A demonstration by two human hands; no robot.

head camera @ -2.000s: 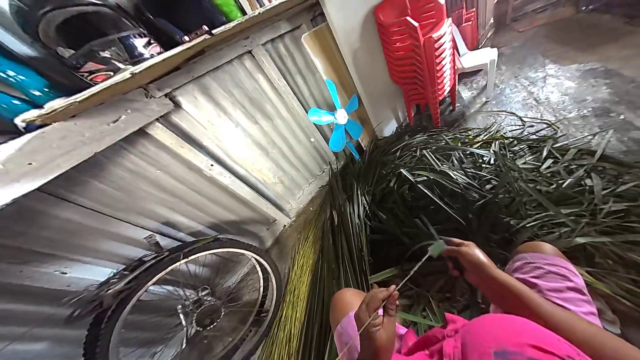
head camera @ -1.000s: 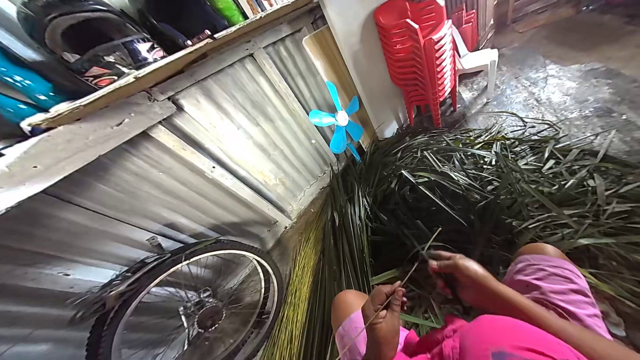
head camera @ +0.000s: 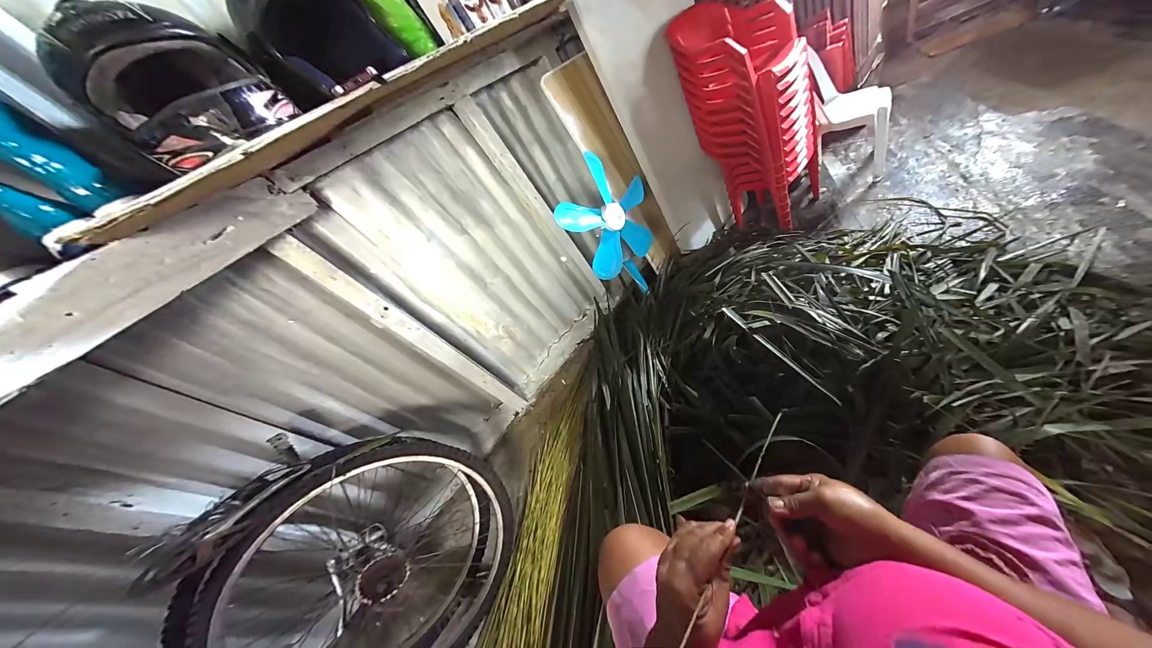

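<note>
My left hand (head camera: pixel 693 567) is closed around a thin leaf midrib (head camera: pixel 766 457), whose tip points up past my fingers and whose lower end runs down below the hand. Close on its right, my right hand (head camera: pixel 814 504) has its fingers curled beside the midrib; a dark thing that looks like a knife shows faintly at its fingertips, too blurred to name surely. Long green palm leaves (head camera: pixel 630 405) lie in front of my knees, beside a bundle of yellow-green stripped midribs (head camera: pixel 540 531).
A bicycle wheel (head camera: pixel 382 576) leans by the corrugated metal wall (head camera: pixel 432 243). A blue fan (head camera: pixel 613 216) stands ahead, near stacked red plastic chairs (head camera: pixel 756 108) and a white chair (head camera: pixel 855 106). Helmets (head camera: pixel 171 90) sit on a shelf at the upper left. Loose leaf strips (head camera: pixel 900 315) are heaped ahead.
Two seconds ago a green leaf piece showed at my right fingertips; it is no longer there. My right hand has moved lower and nearer my left hand.
</note>
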